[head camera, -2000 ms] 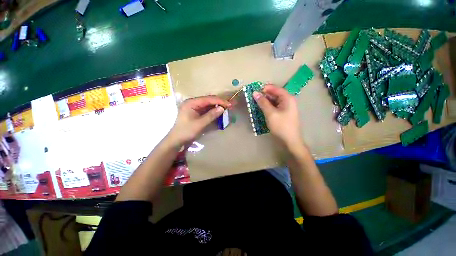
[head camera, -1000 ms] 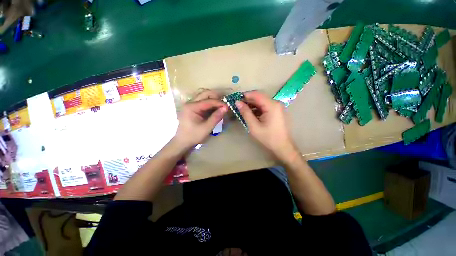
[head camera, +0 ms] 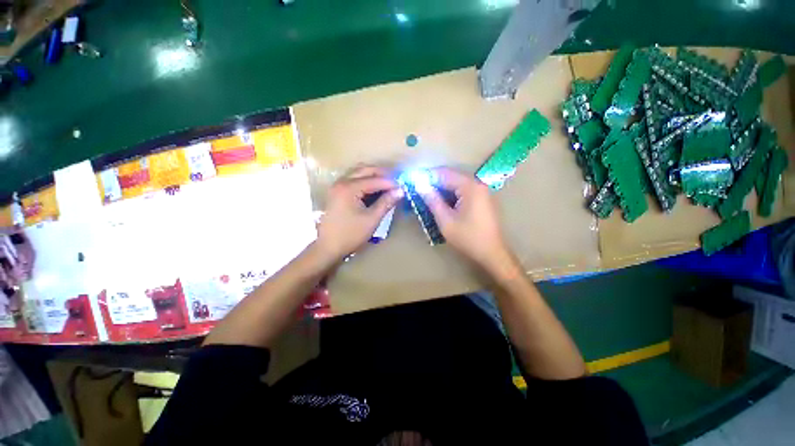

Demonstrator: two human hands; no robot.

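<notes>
My right hand (head camera: 466, 218) pinches the top end of a circuit board panel (head camera: 424, 218), which hangs down and slants between my hands. My left hand (head camera: 353, 216) is at the panel's top end, fingertips close together. A blue battery with a white label (head camera: 382, 228) shows just below my left fingers. Its leads are hidden by the fingers. An LED (head camera: 420, 179) glares bright white-blue between my fingertips at the panel's top end. A spare panel (head camera: 516, 150) lies green side up on the cardboard, right of my right hand.
A board pile (head camera: 628, 174) lies on the cardboard (head camera: 549, 235) at right, beyond the grey-white post (head camera: 514, 52). Red, orange and white printed sheets (head camera: 174, 231) are at left. The green belt (head camera: 305, 52) behind carries batteries (head camera: 65, 35). A round green scrap (head camera: 411, 139) lies behind my hands.
My hands have come together at the panel's top end, and a bright light now shows there. The panel has tilted. The spare panel beside my right hand is more exposed. Belt items differ.
</notes>
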